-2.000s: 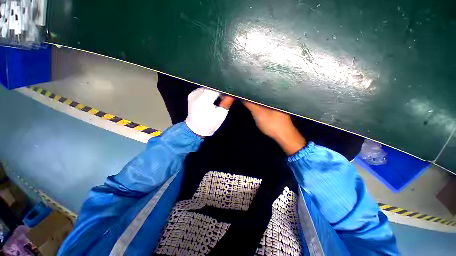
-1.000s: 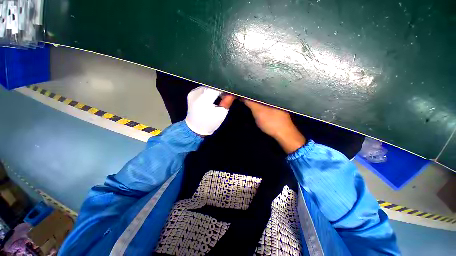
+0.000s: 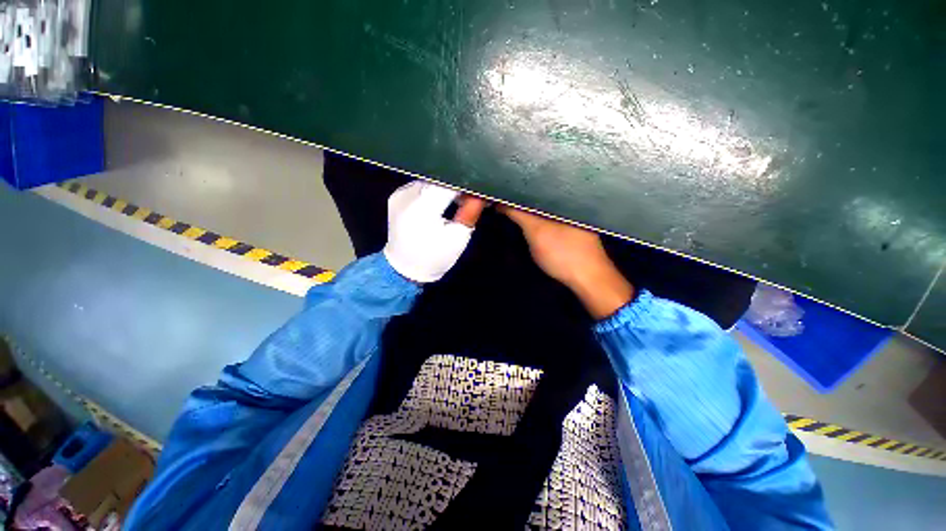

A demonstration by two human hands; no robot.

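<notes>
My left hand (image 3: 427, 230), in a white glove with a bare thumb tip, is at the front edge of the dark-green bench (image 3: 290, 73), over my lap. My right hand (image 3: 565, 254) is bare and reaches to the same edge, a little to the right. The fingertips of both hands are hidden under the bench edge. Whether they hold anything cannot be seen.
Clear trays with white parts (image 3: 42, 47) stand at the bench's far left. A blue bin (image 3: 57, 142) is below them. Another blue bin (image 3: 819, 347) with clear plastic in it is below the edge at right. A cardboard box (image 3: 109, 482) is at lower left.
</notes>
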